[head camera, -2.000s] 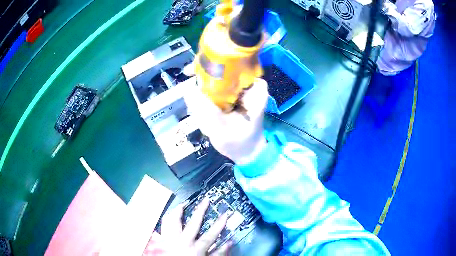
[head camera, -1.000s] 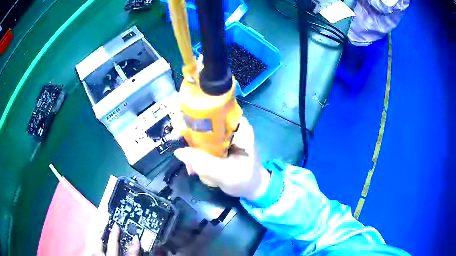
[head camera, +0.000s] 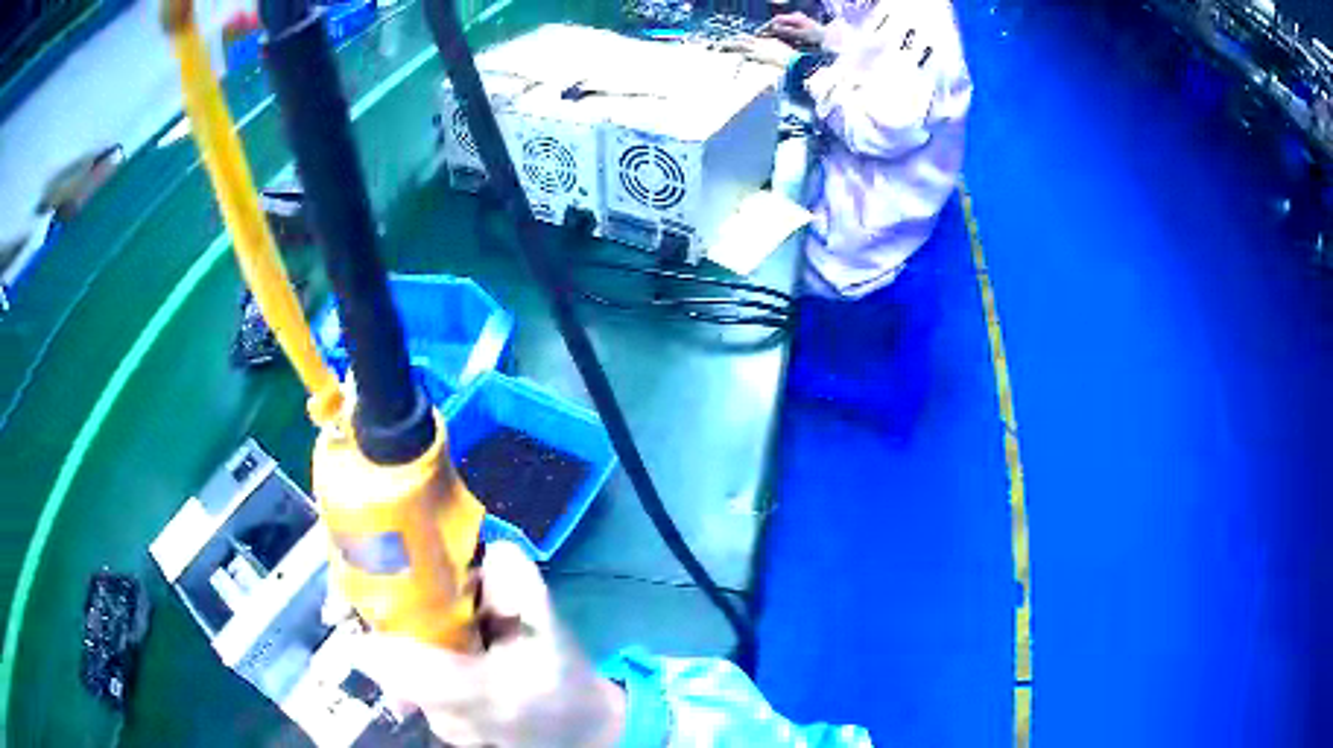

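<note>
My right hand (head camera: 504,672) is closed around the yellow-orange electric screwdriver (head camera: 392,541), which is upright near the lower left. A thick black cable (head camera: 344,234) and a thin yellow strap (head camera: 249,219) run up from its top. The hand and tool partly cover the white-grey screw feeder (head camera: 241,563) behind them. The screwdriver's tip is hidden. My left hand is out of the picture, as is the board it held.
Two blue bins stand beyond the tool; the nearer bin (head camera: 578,456) holds small dark screws. White fan-vented boxes (head camera: 599,154) stand at the back, beside a person in pale clothing (head camera: 885,146). A dark board (head camera: 113,631) lies at the left. A black cable crosses the bench (head camera: 702,439).
The view has swung up and right. The left hand, its board and the pink-red sheet have left the picture. The fan-vented boxes have come into view. The right hand still holds the screwdriver.
</note>
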